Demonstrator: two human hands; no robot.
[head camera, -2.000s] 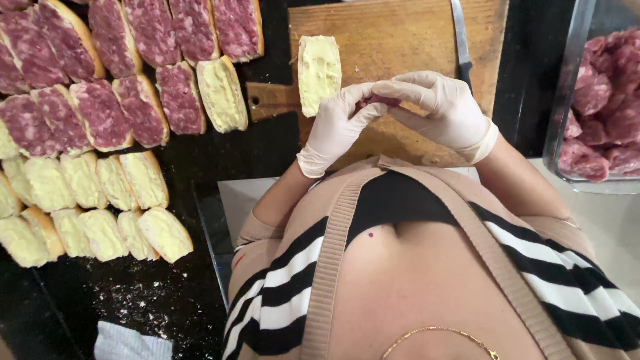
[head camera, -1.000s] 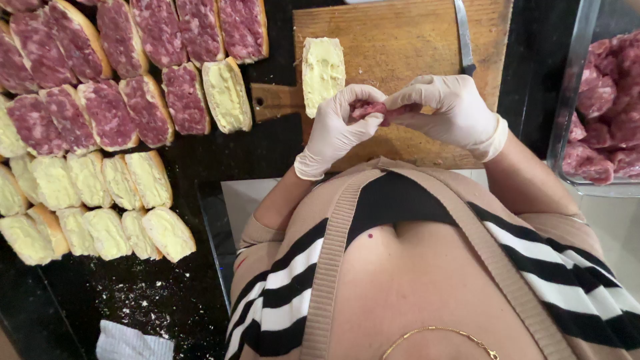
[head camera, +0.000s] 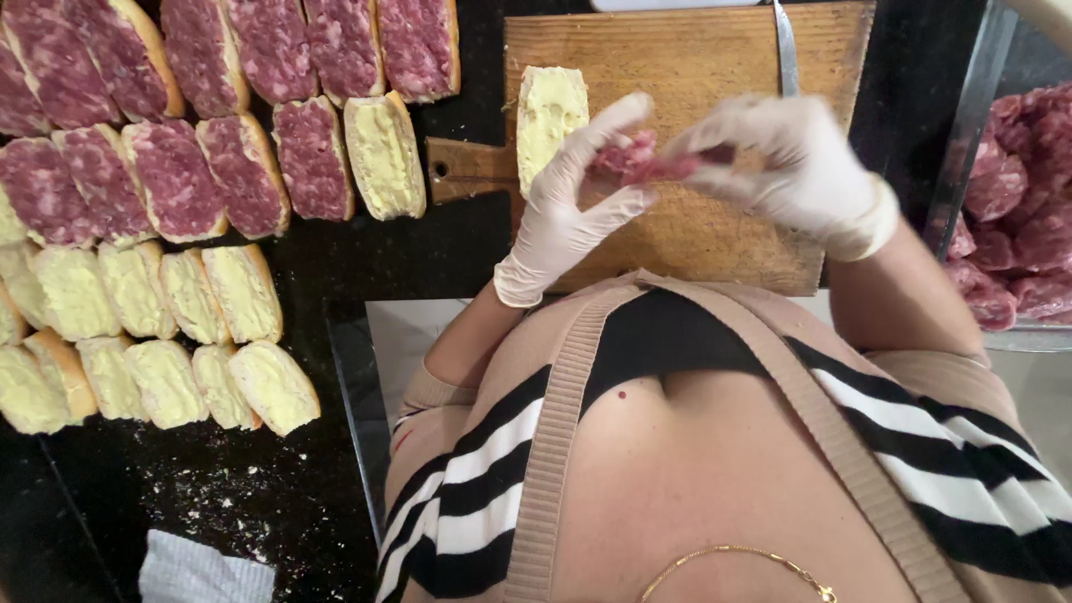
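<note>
Both hands wear whitish gloves above a wooden cutting board (head camera: 712, 218). A piece of raw minced meat (head camera: 628, 157) stretches between them. My left hand (head camera: 569, 201) has thumb and fingers spread around its left end. My right hand (head camera: 783, 167), somewhat blurred, pinches its right end between the fingertips. A bread half with pale yellow spread (head camera: 551, 121) lies on the board, partly behind my left hand. A knife blade (head camera: 785, 50) rests at the board's upper right; its handle is hidden by my right hand.
Several meat-topped bread halves (head camera: 176, 176) lie in rows at left. Below are several with yellow spread (head camera: 138, 289), and another (head camera: 385, 157) lies by the board's handle (head camera: 469, 167). A glass dish (head camera: 963, 126) of raw meat portions (head camera: 1030, 193) stands right, a crumpled cloth or paper (head camera: 201, 574) bottom left.
My hands have moved somewhat apart and my left hand's fingers have spread. More of the meat shows between them than two seconds ago.
</note>
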